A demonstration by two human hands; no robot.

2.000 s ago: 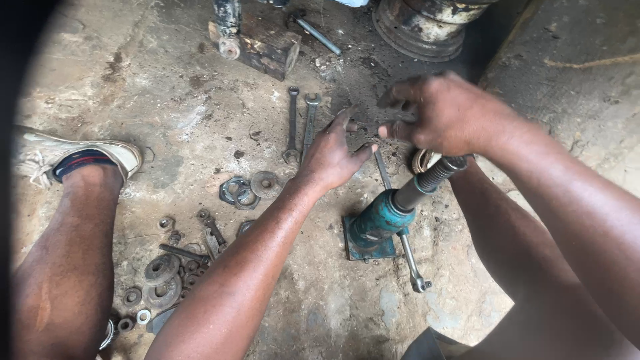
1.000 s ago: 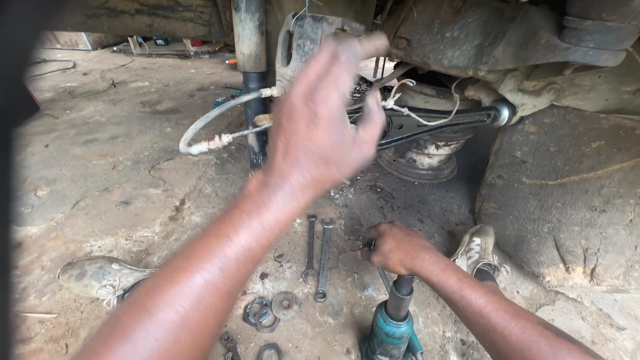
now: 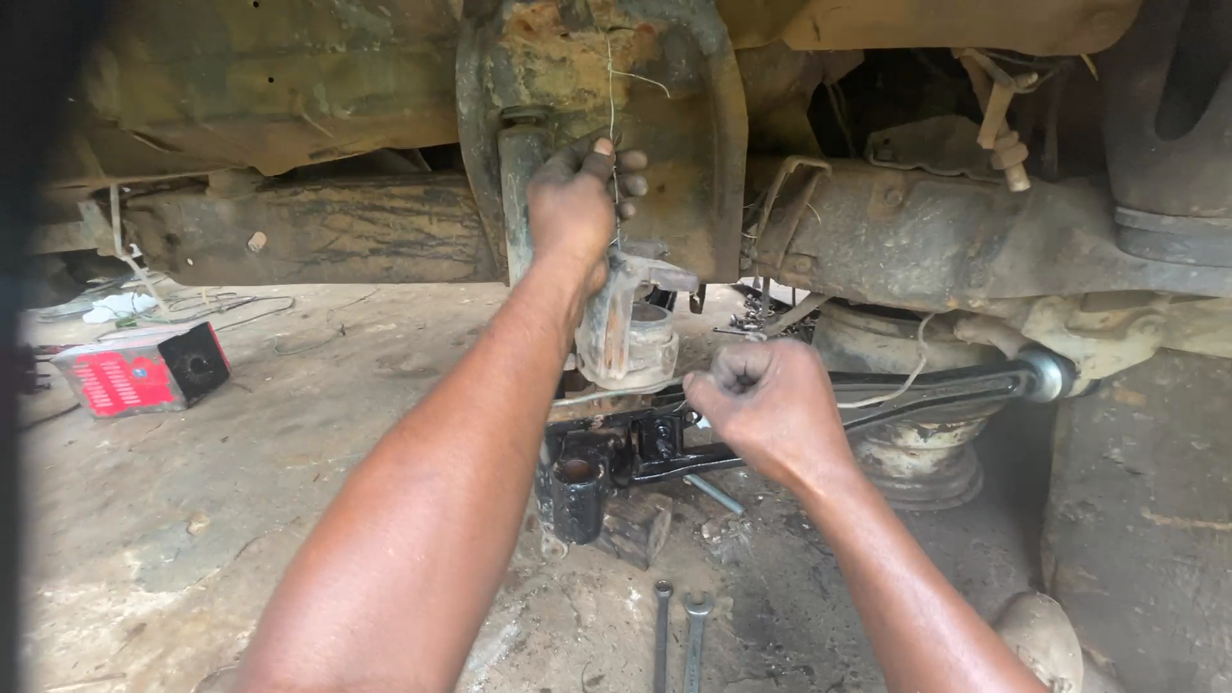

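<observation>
A thin metal wire (image 3: 610, 91) hangs down the rusty bracket of the vehicle's underside. My left hand (image 3: 575, 202) is closed around it, fingertips on the wire. Below that hand a brake caliper (image 3: 630, 337) hangs from the wire. My right hand (image 3: 770, 399) pinches a pale thin cable (image 3: 626, 390) just right of the caliper. Lower down lies a black suspension arm (image 3: 866, 395), its bushing end at the right bracket. A black metal sleeve (image 3: 577, 500) stands beside a wooden block (image 3: 637, 529).
Two wrenches (image 3: 695, 635) lie on the concrete floor. A red and black machine (image 3: 144, 368) stands at the left. An old wheel rim (image 3: 914, 457) is behind the suspension arm. A bolt (image 3: 714, 494) lies near the wooden block. The chassis beam (image 3: 318, 231) crosses overhead.
Both hands have risen from the floor area to the vehicle's underside. A second ago my right hand was at the top of the bottle jack. The view has tilted up, leaving the jack out of sight.
</observation>
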